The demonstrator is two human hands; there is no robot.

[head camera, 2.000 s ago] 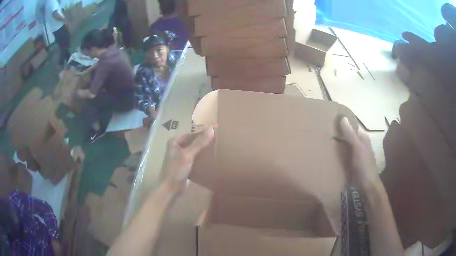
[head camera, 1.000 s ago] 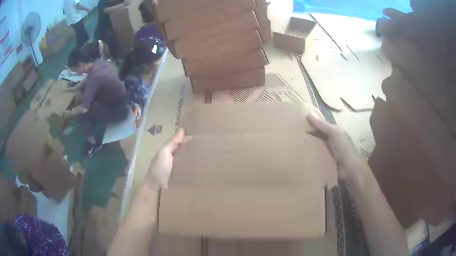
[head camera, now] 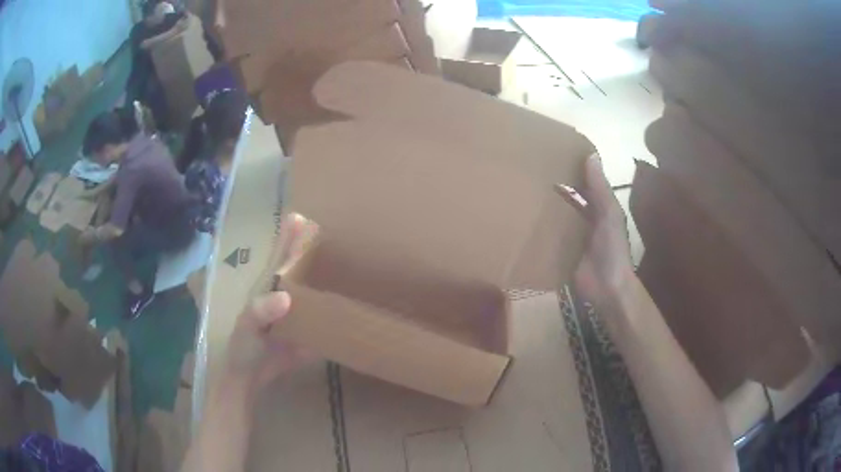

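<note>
A brown mailer box is held tilted above the table, its tray open towards me and its lid flap standing up behind. My left hand grips the left end of the tray, with the thumb on the front wall's corner. My right hand holds the right side of the lid flap, with fingers partly behind it. The stack of open boxes stands just beyond the lid, partly hidden by it.
Printed carton sheet lies under the work. The pile of blanks leans on the right. A small open tray box sits at the far end, near blue sheeting. People sit and stand among cardboard on the left.
The box was folded down flat-topped in both hands a second ago. Its lid is now raised and the box is tilted, left end higher. The view has shifted, so the stack appears further left.
</note>
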